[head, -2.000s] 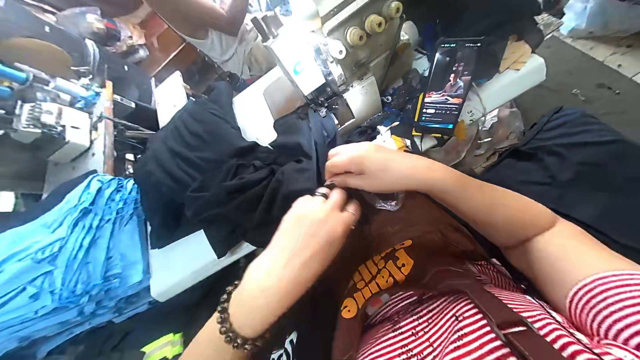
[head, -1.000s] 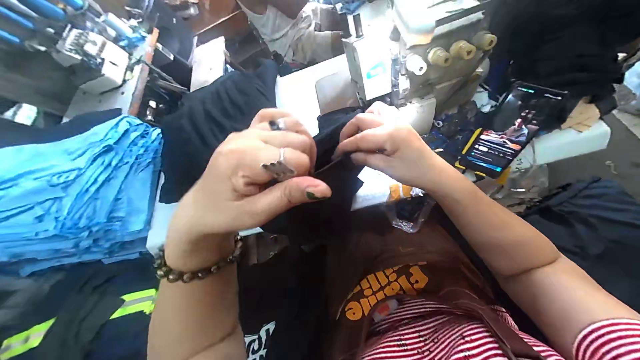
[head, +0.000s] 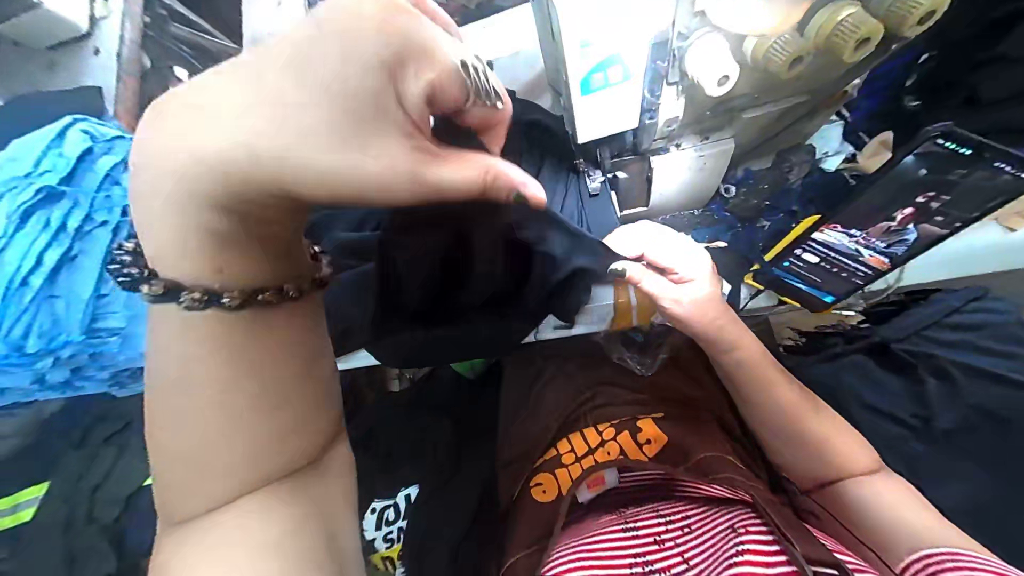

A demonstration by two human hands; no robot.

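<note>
Black fabric (head: 472, 272) is stretched between my two hands in front of the sewing machine. My left hand (head: 352, 112), with a ring and a beaded bracelet, pinches its upper edge between thumb and fingers at the upper left. Lower and to the right, my right hand (head: 672, 276) grips the fabric's right corner between thumb and fingertips. Just beyond the cloth stands an industrial sewing machine (head: 680, 88) with several tension knobs; its presser foot area lies behind the fabric. More black cloth runs under my left hand, and where it ends is hidden.
Light-blue fabric pieces (head: 64, 264) are heaped at the left. A phone (head: 888, 224) in a yellow-edged case leans at the right of the machine, its screen lit. Dark cloth (head: 920, 400) lies at the right, and dark garments with a reflective strip (head: 24, 506) at the lower left.
My hands were close together on the black fabric and are now apart, with my left hand raised up and to the left. The view has shifted closer to the machine.
</note>
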